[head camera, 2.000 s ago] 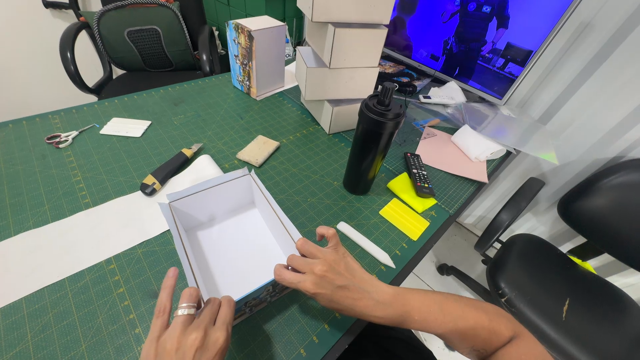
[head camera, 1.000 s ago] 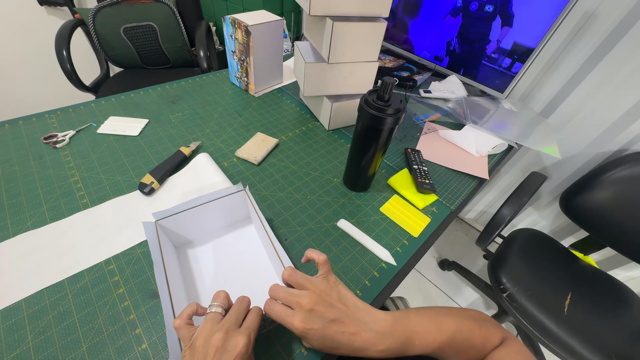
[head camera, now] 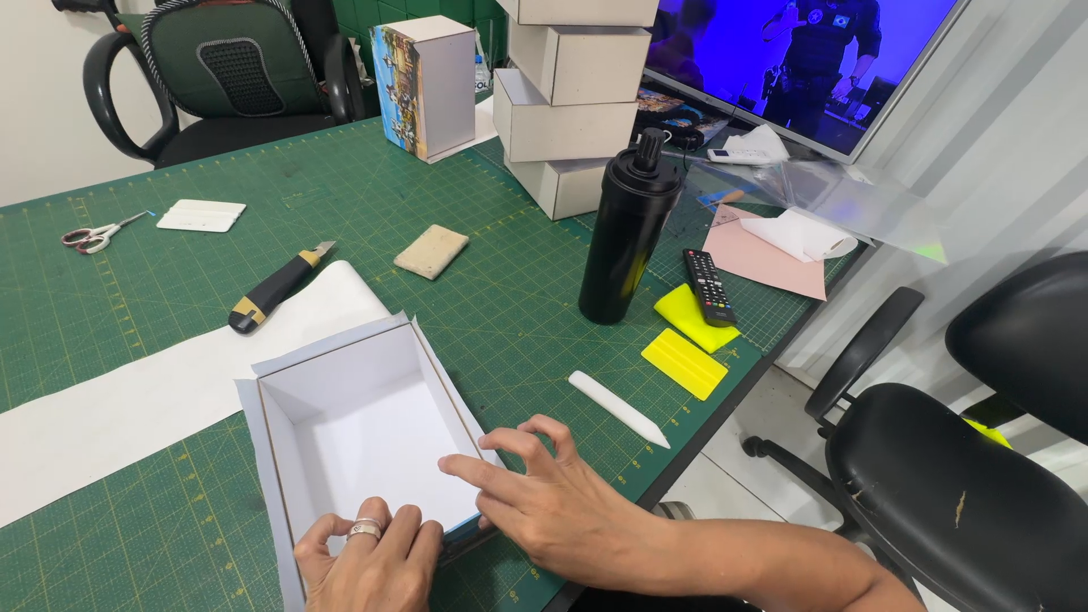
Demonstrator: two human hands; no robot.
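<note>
An open white cardboard box lies near the front of the green cutting mat, paper flaps standing out along its rims. My left hand, with a ring on one finger, bends its fingers over the near rim. At the near right corner, my right hand touches the rim with its fingers curled and spread. The outside of the near wall looks blue and dark where it shows between the hands. A white pointed bone folder rests right of the box. Beyond the box, a utility knife lies against a white paper strip.
A black bottle stands behind the folder, near a remote control and a yellow squeegee. White boxes are stacked at the back beside a picture-covered box. Scissors lie far left; a black chair stands right.
The box has shifted a little and turned on the mat. My left hand has moved from the near left corner onto the near rim. My right hand's fingers have spread since a second ago.
</note>
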